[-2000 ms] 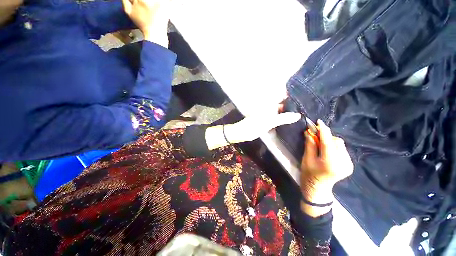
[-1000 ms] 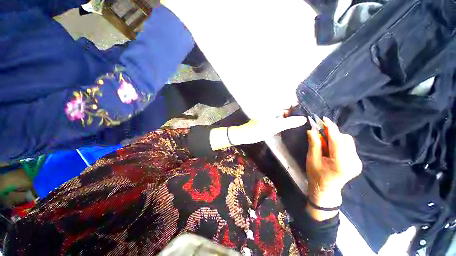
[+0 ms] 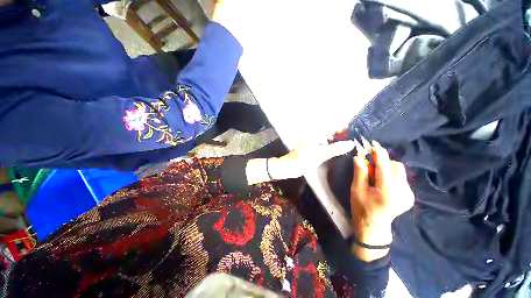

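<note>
A dark denim jacket (image 3: pixel 442 145) lies rumpled over the right side of the white table, with small silver buttons at lower right. My left hand (image 3: pixel 305 158) is at the jacket's edge by the table's front, thumb extended along the cloth and fingers partly hidden under it; it grips the hem (image 3: pixel 362 125). My right hand (image 3: pixel 381 189) is closed around thread snips (image 3: pixel 371 165) with a red-orange handle. Their metal tip points at the hem beside my left thumb. Most of the snips is hidden in my fist.
A person in a blue top with an embroidered sleeve (image 3: pixel 169 116) stands close on my left. The white table (image 3: pixel 297 64) runs diagonally. Pale grey and dark garments (image 3: pixel 416 49) lie at the far right. A blue crate (image 3: pixel 73 198) and a wooden stool (image 3: pixel 163 23) stand on the floor.
The other person's blue sleeve has shifted at the left. The jacket's edge has moved slightly between my hands, which stay close together; the snips remain in my right hand.
</note>
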